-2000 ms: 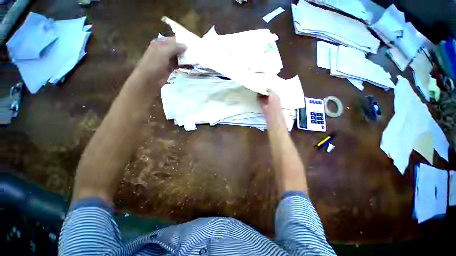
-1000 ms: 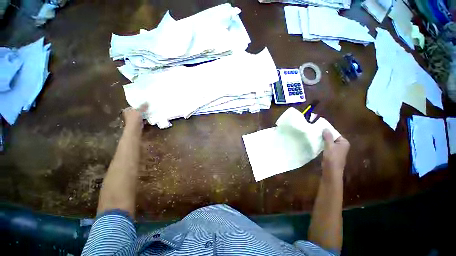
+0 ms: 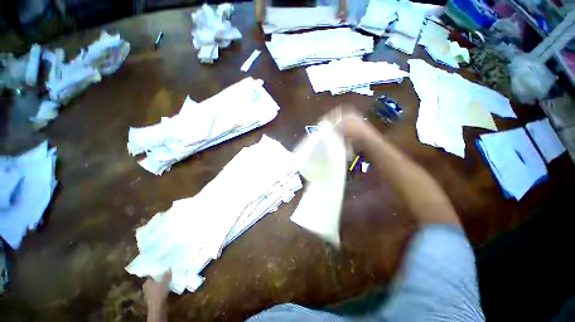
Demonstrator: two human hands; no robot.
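A white stack of cut fabric panels (image 3: 217,210) lies slanted in front of me. My left hand (image 3: 157,290) is at its near left end, partly cut off by the lower part of the picture; its fingertips are at or under the stack's edge. My right hand (image 3: 345,122), blurred, holds a cream fabric panel (image 3: 325,188) by its top, so it hangs over the table beside the stack's right end. A second stack of cut panels (image 3: 205,122) lies behind the first. The panel and hand mostly cover the calculator (image 3: 311,130).
A yellow-and-black cutter or pen (image 3: 354,163) and a dark blue device (image 3: 386,109) lie to the right. More white piles, a large white panel (image 3: 438,107) and a folder (image 3: 514,162) lie around the brown table (image 3: 277,270). A person's hands show at the far edge.
My right hand has lifted the cream panel and moved it up and left. The view has turned, and the front stack now lies slanted. My left hand remains at the stack's left end.
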